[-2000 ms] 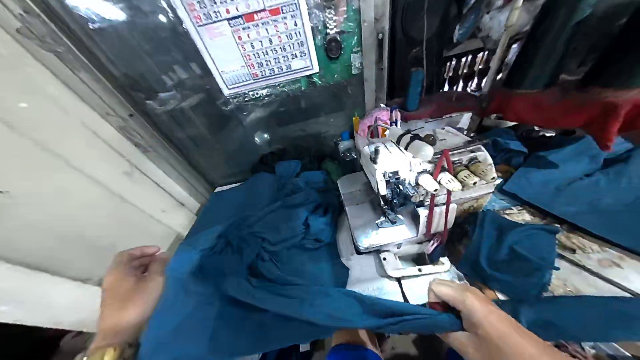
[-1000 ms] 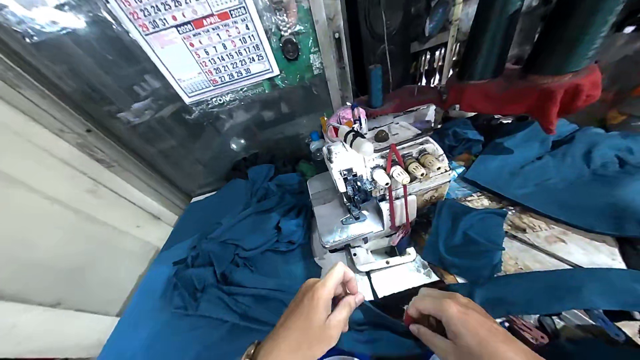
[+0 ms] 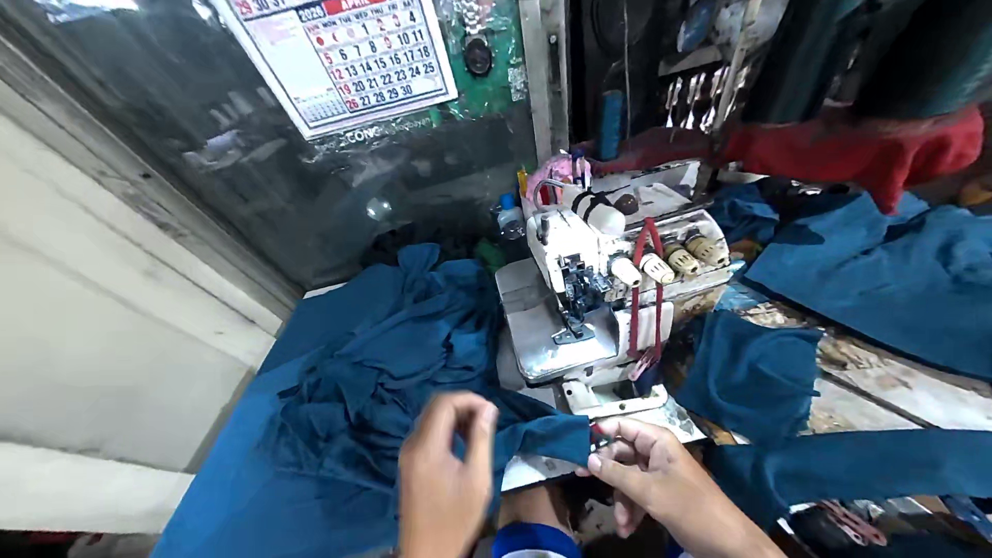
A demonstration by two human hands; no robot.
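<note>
In the head view, my right hand point(image 3: 643, 473) pinches the end of a narrow teal fabric strip point(image 3: 546, 438), and a small red-and-dark item shows between its fingers. My left hand point(image 3: 453, 469), slightly blurred, is beside the strip with thumb and fingers curled apart; whether it touches the cloth cannot be told. A bunched heap of teal fabric point(image 3: 387, 360) lies to the left, joined visually to the strip. Just beyond my hands stands a white overlock sewing machine point(image 3: 573, 271), with a red ribbon point(image 3: 659, 310) looped over its tension dials point(image 3: 682, 260).
Teal fabric pieces point(image 3: 752, 376) lie right of the machine, with a long band point(image 3: 868, 465) near the front edge. Behind are a red cloth point(image 3: 821, 159) and large dark thread cones point(image 3: 806, 70). A calendar point(image 3: 372, 70) hangs on the glass panel at the back left.
Since one second ago, my hands have moved apart, and the fabric strip's end now shows at my right fingers. Two seconds ago my left hand was at the far left edge of the cloth.
</note>
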